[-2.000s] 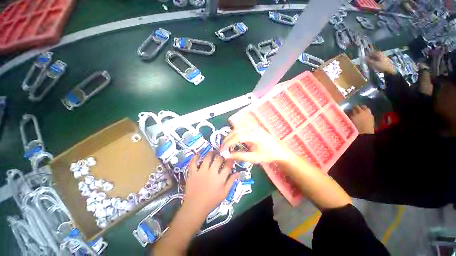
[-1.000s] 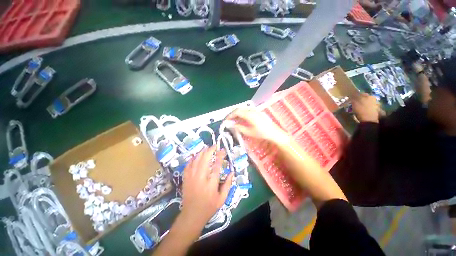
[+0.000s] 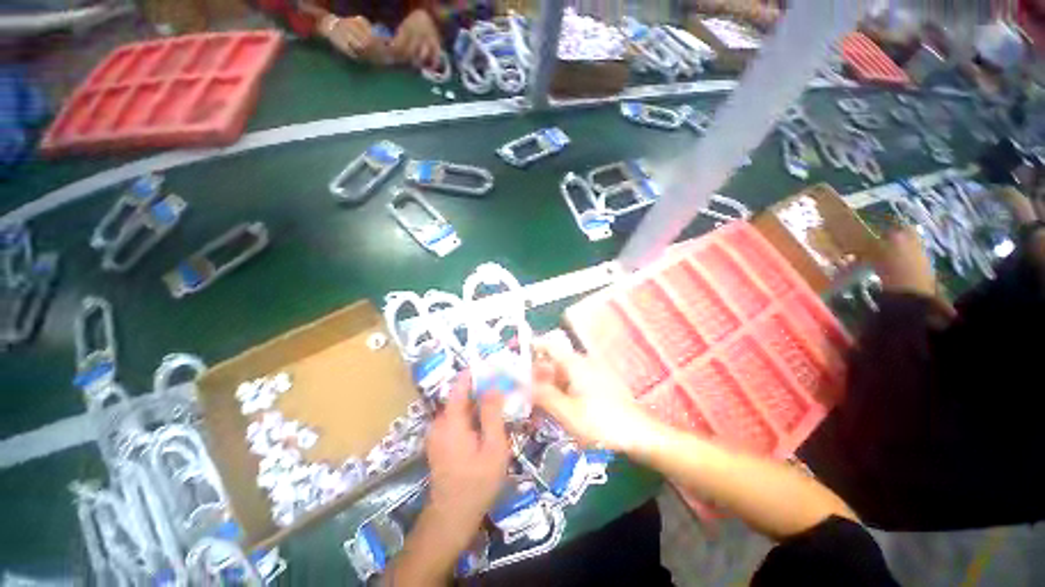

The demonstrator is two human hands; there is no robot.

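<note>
My left hand (image 3: pixel 468 453) is above the heap of cables, its fingers gripping the lower end of a looped white cable (image 3: pixel 495 300). My right hand (image 3: pixel 584 396) is at the right side of that same loop, fingertips close to its lower end; whether they pinch a small piece is blurred. The loop points up and away from me. More looped cables with blue bands (image 3: pixel 570 468) lie under and around my hands. The open cardboard box (image 3: pixel 332 396), left of my hands, holds many small white pieces (image 3: pixel 275 441). The pink-red compartment tray (image 3: pixel 716 321) lies right of my hands, partly behind my right forearm.
Dense white cables (image 3: pixel 149 493) lie left of the box. Scattered loops (image 3: pixel 422 220) lie on the green conveyor belt (image 3: pixel 309 247). A slanting grey-white post (image 3: pixel 733 126) stands beyond the tray. A neighbour's arm (image 3: pixel 917 310) and small box (image 3: pixel 819 247) are at right; another person's hands (image 3: pixel 384 40) are across.
My hands have come together around a loop, raised above the heap. My right hand has moved down from the loop's far end. The view has shifted, showing more of the far side.
</note>
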